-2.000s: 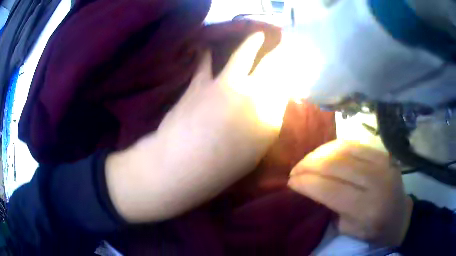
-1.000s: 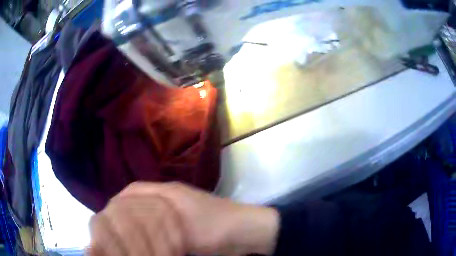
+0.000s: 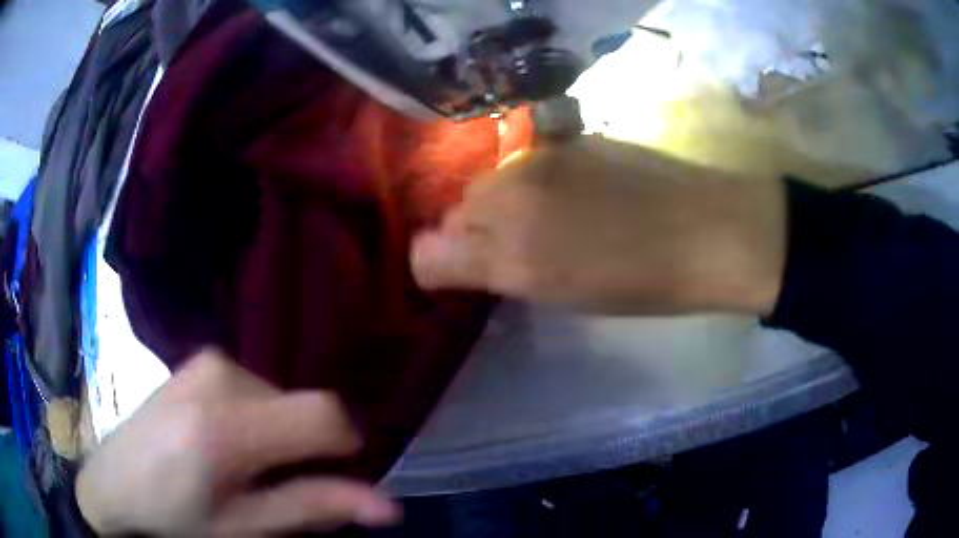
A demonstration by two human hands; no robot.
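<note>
A maroon cloth (image 3: 305, 263) lies bunched on the white table and glows orange-red under the lamp by the presser foot. My right hand (image 3: 589, 226), bare with a dark sleeve, grips the cloth's right edge just below the machine head (image 3: 505, 63). My left hand (image 3: 226, 452) is at the lower left, over the cloth's near part, blurred. Its fingers are partly bent, and whether they pinch the cloth cannot be told. The needle is hidden in the glare and by the head.
The machine bed (image 3: 715, 126) lies to the right, brightly lit. The table's rounded front edge (image 3: 631, 426) curves below my right hand. A long heap of grey cloth (image 3: 79, 210) hangs at the left edge, beside something blue (image 3: 21, 236).
From one second ago, my right hand has moved up and right to the cloth's edge near the needle area. My left hand shows separately at the lower left. The view has shifted a little.
</note>
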